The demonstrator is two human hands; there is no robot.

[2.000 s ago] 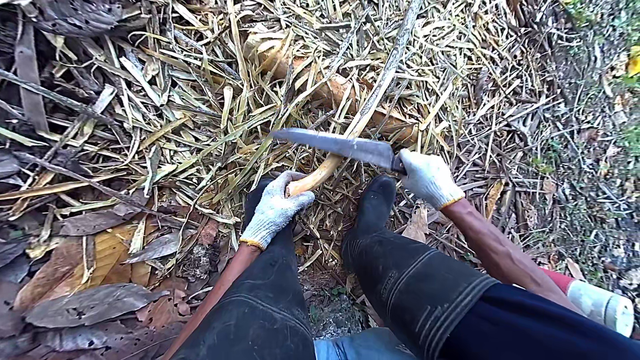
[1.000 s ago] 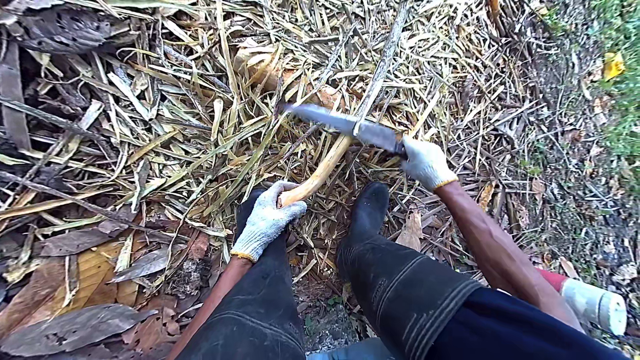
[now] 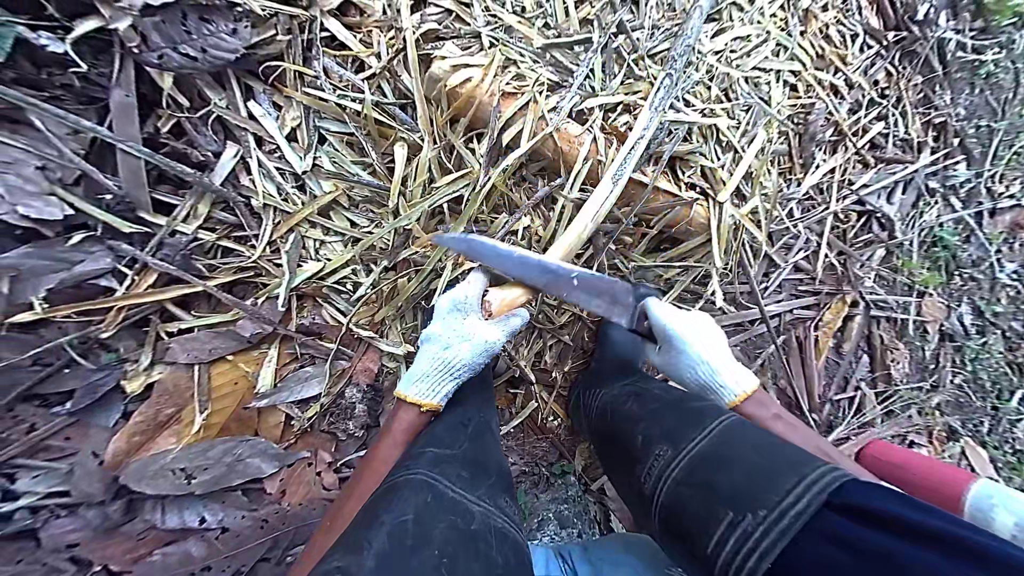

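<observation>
My left hand (image 3: 462, 340), in a white knitted glove with a yellow cuff, grips the near end of a long stick (image 3: 616, 180). The stick is pale and peeled at this end, and grey mottled bark covers its far part. My right hand (image 3: 694, 350), gloved the same way, holds the dark handle of a machete (image 3: 552, 278). The blade lies across the stick just beyond my left hand, its tip pointing left.
A thick brown log (image 3: 568, 148) lies under the stick among heaped pale shavings (image 3: 336, 144). Dry leaves (image 3: 210, 466) cover the ground at left. Rubber boots (image 3: 680, 448) frame the near ground; a red and white cylindrical object (image 3: 920, 476) lies at lower right.
The machete has come down along the stick toward my left hand since the frame of one second ago. Both hands keep their holds.
</observation>
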